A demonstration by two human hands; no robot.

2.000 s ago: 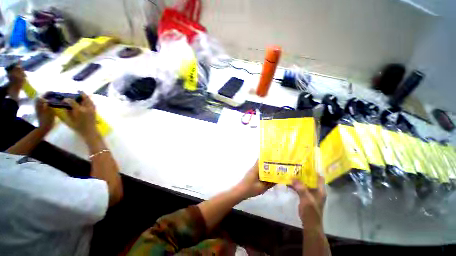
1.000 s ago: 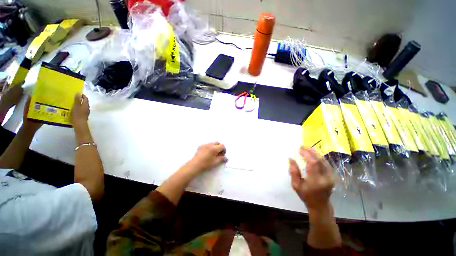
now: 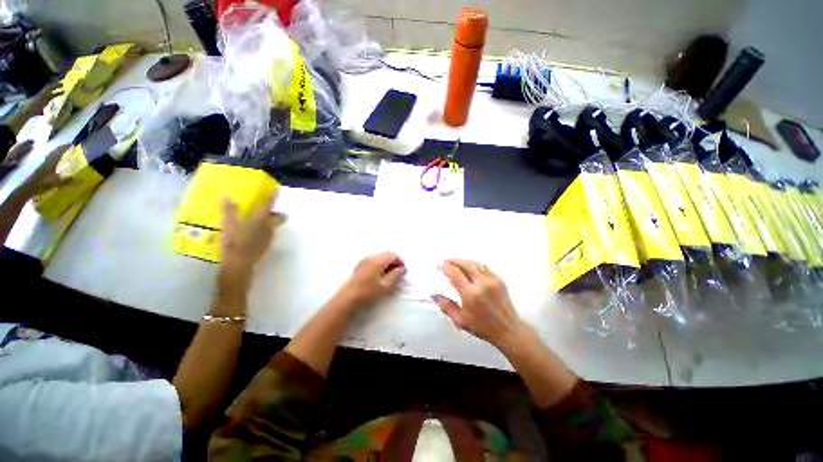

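My left hand (image 3: pixel 374 278) is low over the white table, finger and thumb closed on the edge of what looks like a clear poly bag (image 3: pixel 417 291), nearly invisible on the white. My right hand (image 3: pixel 476 298) is at the bag's other side, thumb and fingers apart; whether it touches the film is hard to tell. Bagged yellow boxes (image 3: pixel 596 230) lean in a row at the right, loose plastic hanging in front. A yellow box (image 3: pixel 203 200) stands left of my hands, with another person's hand on it.
Red and yellow scissors (image 3: pixel 440 174) lie on a white sheet (image 3: pixel 393 185). Behind are a phone (image 3: pixel 390 114), an orange flask (image 3: pixel 465 68) and a bulky plastic bag (image 3: pixel 289 108). Black rounded items (image 3: pixel 552 140) sit behind the row. The person at left has a forearm over the table edge.
The box I held two seconds ago now stands in the row. My right hand has moved left from the row towards my left hand. The other person's yellow box has moved right onto the table.
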